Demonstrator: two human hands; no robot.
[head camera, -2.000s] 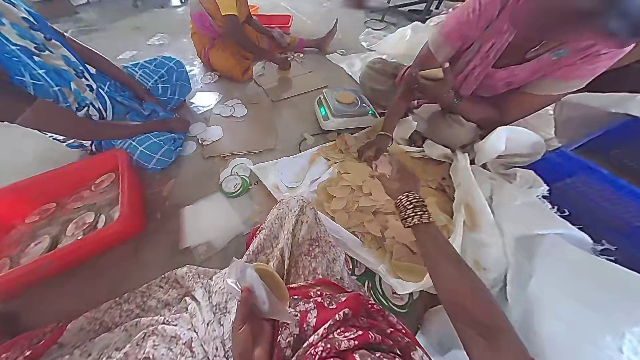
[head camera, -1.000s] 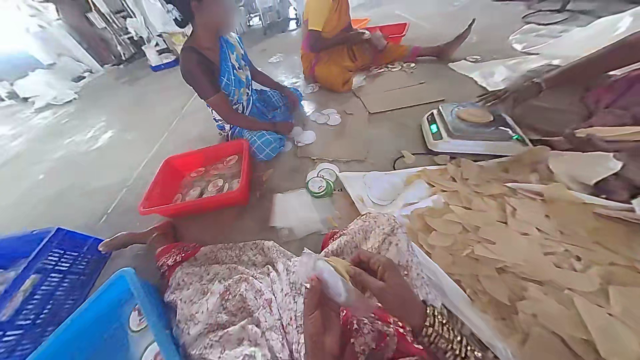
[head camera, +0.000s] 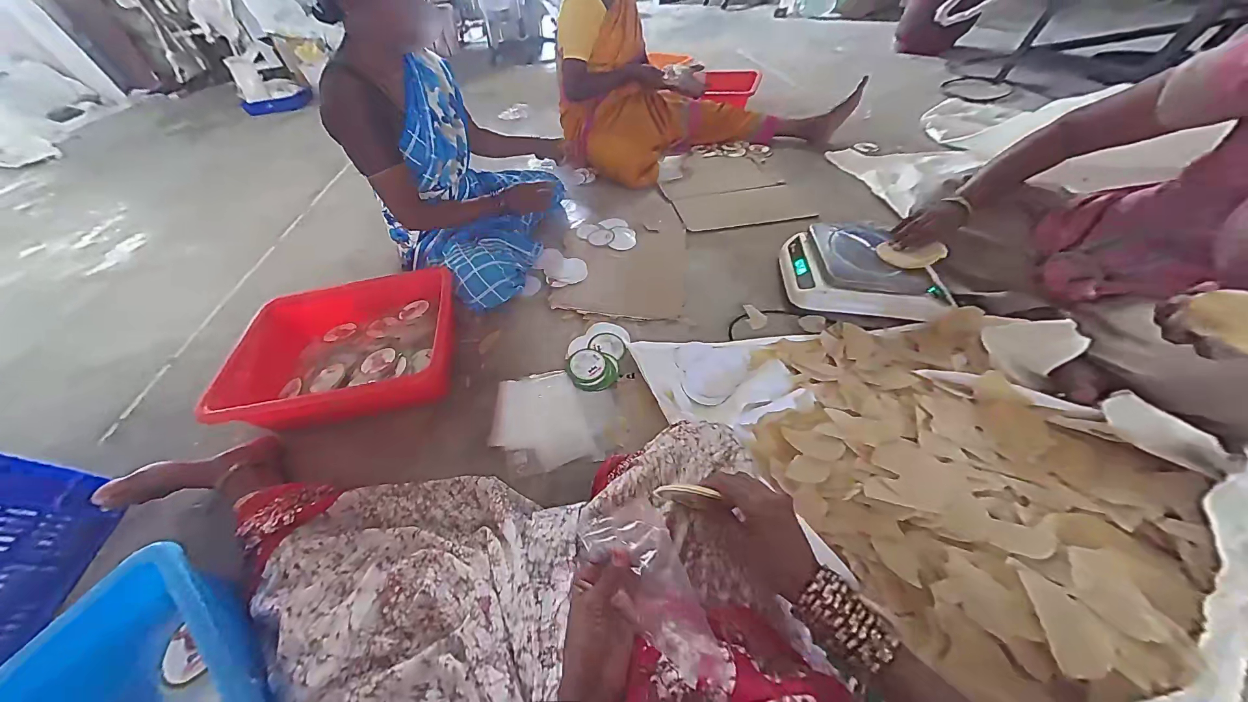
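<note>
Over my lap, my left hand grips a clear plastic bag. My right hand, with a beaded bangle at the wrist, pinches a small stack of thin tan discs just above the bag's upper end. To the right of my lap, a heap of thin tan discs and flakes lies on a white sheet. Round labels, some green-edged, and a pile of flat clear bags lie on the floor ahead of my knees.
A red tub holds packed discs. Blue crates stand at the lower left. A digital scale carries a tan disc under a co-worker's hand. Two other people sit ahead beside cardboard sheets.
The tan discs and the bag were together between my hands a second ago; now the discs are apart from the bag, in my right hand. A co-worker's hand now touches the disc on the scale.
</note>
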